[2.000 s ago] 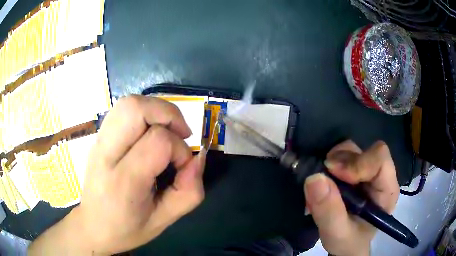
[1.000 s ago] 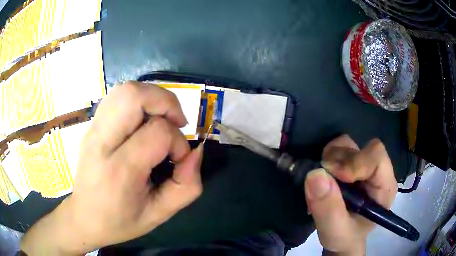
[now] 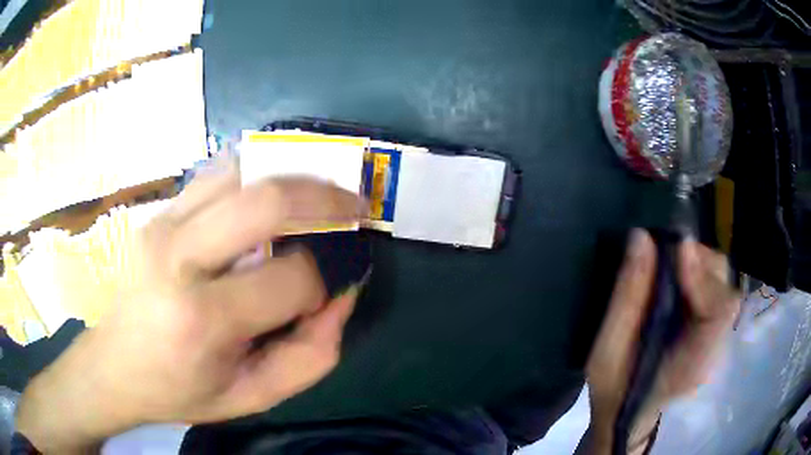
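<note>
The phone unit (image 3: 511, 191) lies on the green mat, black frame with a white panel (image 3: 447, 197) on its right half. A white-backed display module (image 3: 302, 158) with a yellow edge covers the left half. Its orange flex cable (image 3: 380, 185) lies over the blue board strip (image 3: 394, 187). My left hand (image 3: 240, 293) is blurred, one finger lying across the display; a short strand of solder wire shows at the lower fingertips. My right hand (image 3: 662, 329) holds the soldering iron (image 3: 654, 342), its metal end in the tip-cleaning tin (image 3: 630, 111); the tip is hard to make out.
Stacked display modules (image 3: 111, 129) stand in overlapping rows at the left. A black box (image 3: 756, 178) with a yellow-orange patch stands at the right edge, below a dark spiral wire grille (image 3: 729, 22) at the top right.
My right hand has moved the iron off the board, right and up to the tin. My left hand has shifted, a finger now reaching across the display. The unit sits slightly higher in view.
</note>
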